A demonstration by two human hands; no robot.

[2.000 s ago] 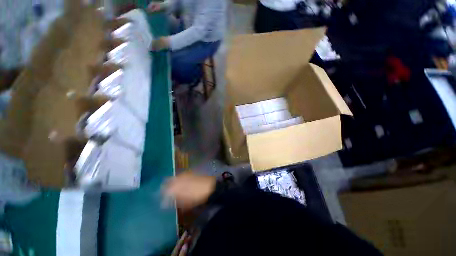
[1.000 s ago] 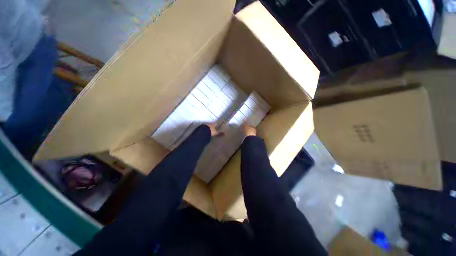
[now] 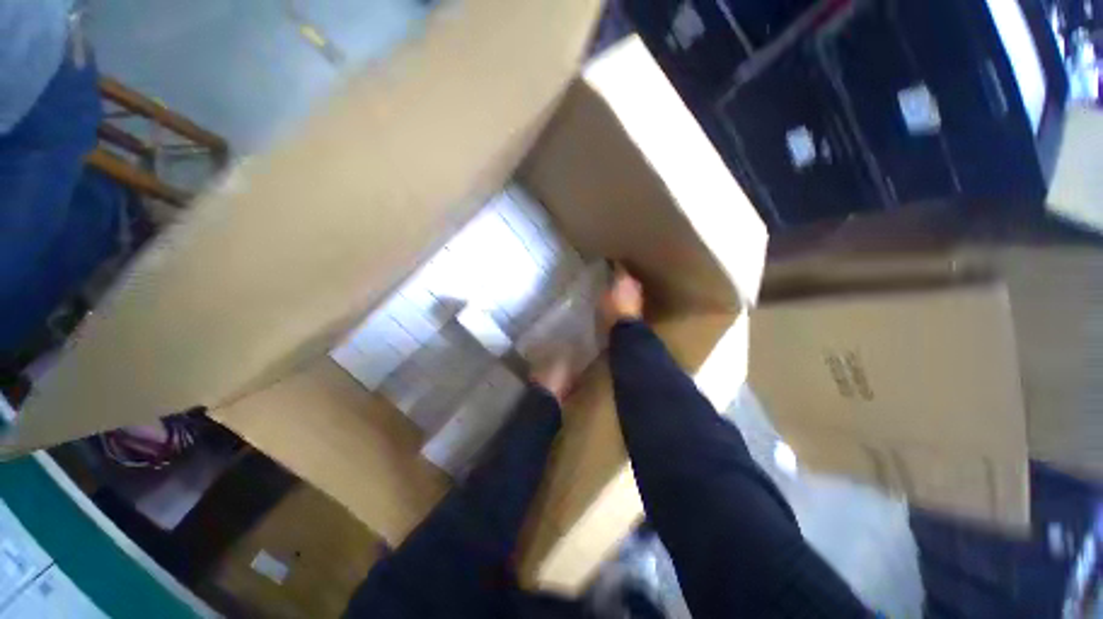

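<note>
A large brown shipping carton [image 3: 363, 206] stands open with its flaps up. Small white boxes [image 3: 472, 266] lie in rows inside it. Both my hands reach deep into the carton. My left hand [image 3: 553, 380] is at the near end of a row of small boxes, and my right hand [image 3: 624, 296] is at its far end by the carton wall. The row [image 3: 562, 320] lies between my hands and they grip it from both ends. My fingers are blurred and partly hidden.
The green table edge [image 3: 97, 532] with white boxes is at the lower left. A person's jeans [image 3: 48, 230] and a wooden stool [image 3: 151, 139] are at the upper left. Black crates [image 3: 835, 109] stand at the upper right. Another brown carton [image 3: 895, 399] and a clear plastic bag [image 3: 847, 520] are at the right.
The view has turned from the table down into the shipping carton. Both my hands are now inside it and have moved from its middle to the right side, around a row of small boxes.
</note>
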